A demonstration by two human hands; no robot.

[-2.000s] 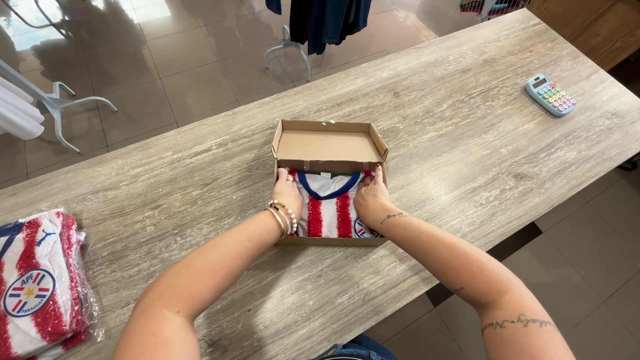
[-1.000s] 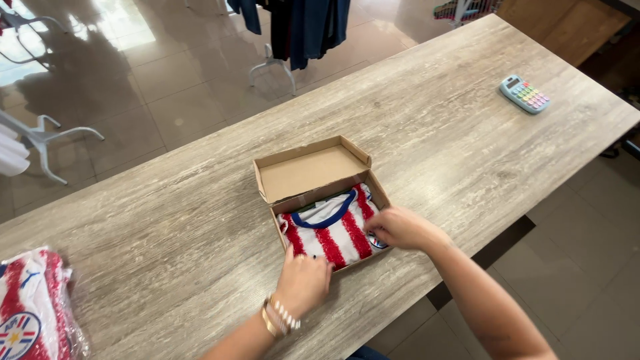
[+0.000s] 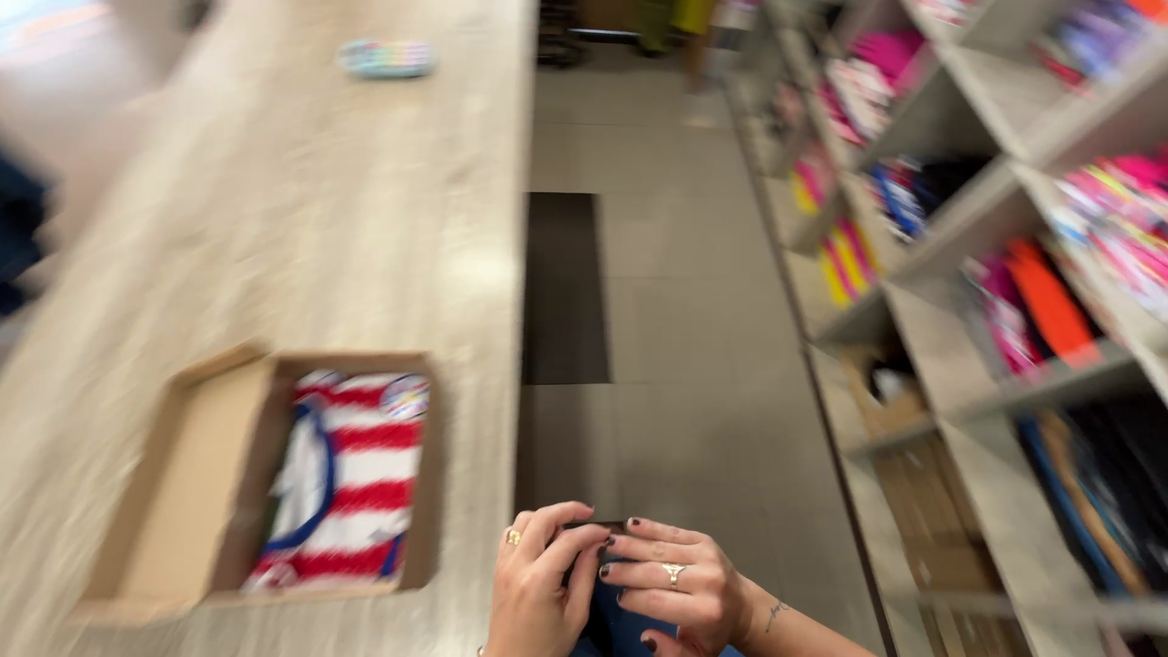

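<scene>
A red-and-white striped jersey with a blue collar and a round crest lies folded in an open cardboard box on the table, its lid folded back to the left. To the right of the box, past the table edge and in front of my body, are my left hand and my right hand. Their fingertips come close together, curled around a small dark patch. Whether that is a held object or clothing behind them is unclear. Neither hand touches the box or jersey.
The wood-look table runs along the left, with a light-blue calculator at its far part. Cubby shelves on the right hold folded clothes and cardboard boxes. A dark floor strip lies beside the table.
The view has swung far to the right. Both hands have left the box and jersey and come together in front of my body. The lid remains folded back.
</scene>
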